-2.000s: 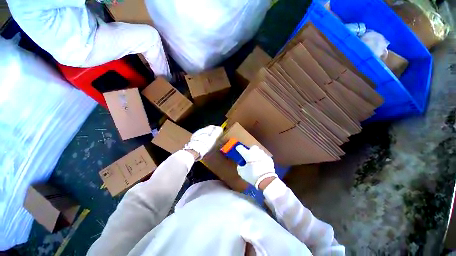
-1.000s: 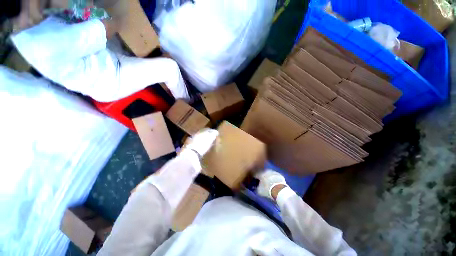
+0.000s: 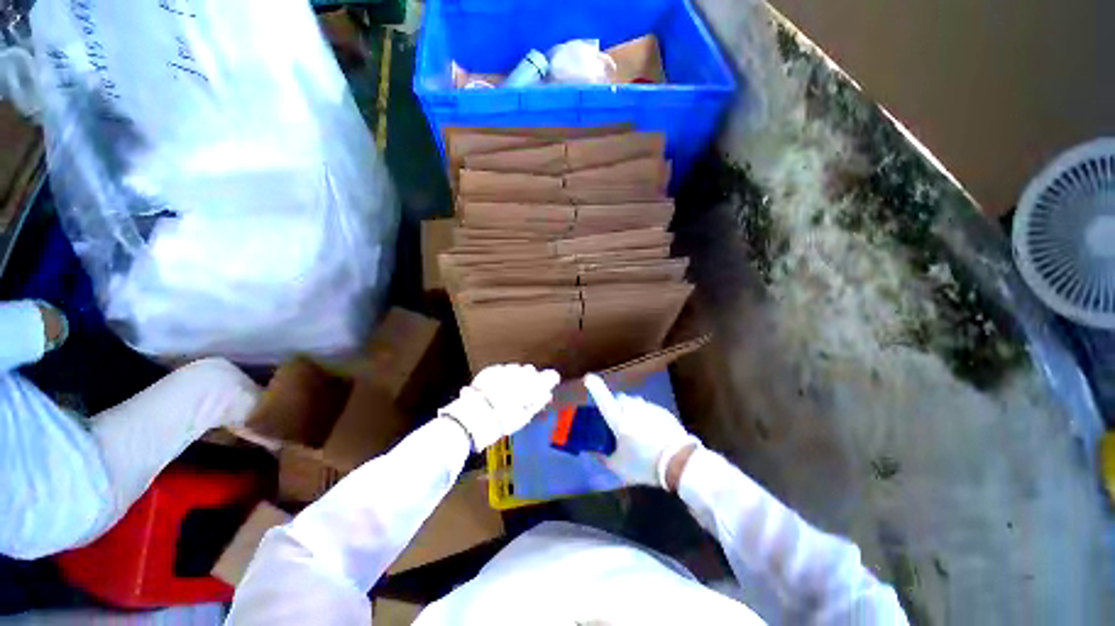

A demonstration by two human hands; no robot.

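My gloved left hand is at the near edge of the leaning stack of flat cartons, its fingers on the left end of a folded carton blank. My gloved right hand holds the blue and orange-red tape gun just below that blank, with the index finger against the blank. The blank is folded flat and tilts up to the right, apart from the stack. A pale blue-white sheet on a yellow-edged stand lies under my hands.
The blue tote with scraps stands behind the stack. A large plastic bag is at the upper left. Loose cartons, a red stool and a seated person's leg are at the left. A stained ledge with a fan is at the right.
The view has turned right. The box formerly between my hands is gone from them. A flat blank is now at my left hand, and the tape gun has come up beside it.
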